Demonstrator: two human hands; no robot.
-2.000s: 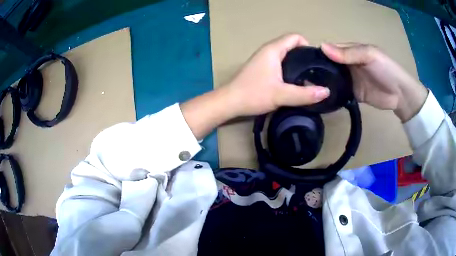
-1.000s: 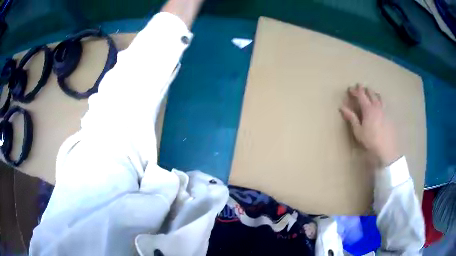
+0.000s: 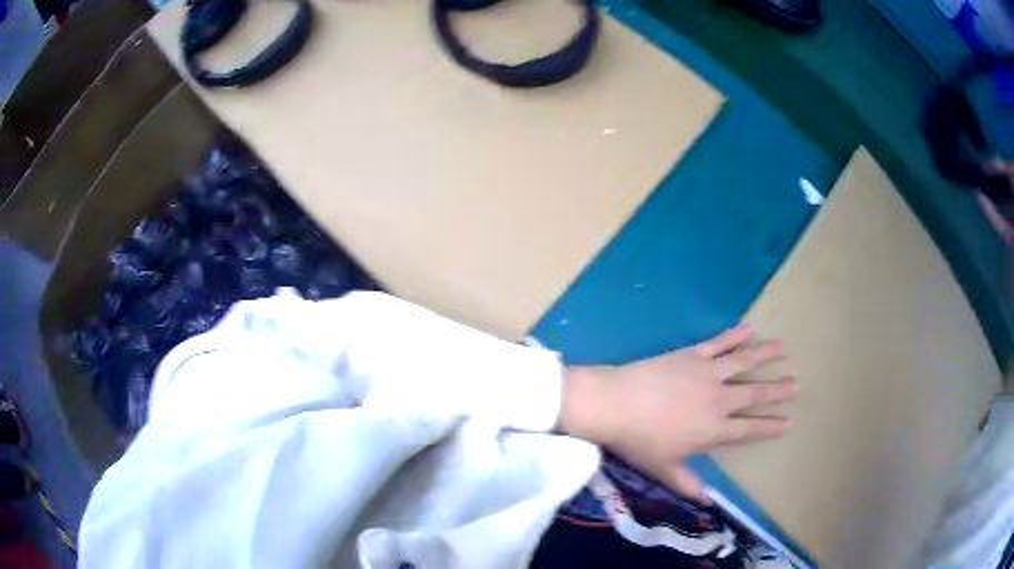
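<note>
My left hand (image 3: 712, 406) lies palm down with fingers spread over the left edge of the right-hand tan cardboard sheet (image 3: 878, 333), holding nothing. No part lies under its fingers. My right sleeve (image 3: 984, 500) shows at the lower right edge; my right hand is out of the picture. Black headphones (image 3: 523, 69), cut off by the top edge, lie on the left cardboard sheet (image 3: 445, 178). Another pair of headphones (image 3: 250, 72) lies farther left on that sheet.
A large open brown carton (image 3: 78, 239) at left holds a heap of dark bagged lumps (image 3: 211, 261). Green-blue bench top (image 3: 712, 222) shows between the sheets, with a white scrap (image 3: 811, 191). At the far right edge, fingers touch a black headband (image 3: 954, 139); whose they are is unclear.
The view has swung left, bringing the carton in. The headphones first held in both hands left the right sheet. My left hand has come back from the far side onto that sheet; my right hand has left view.
</note>
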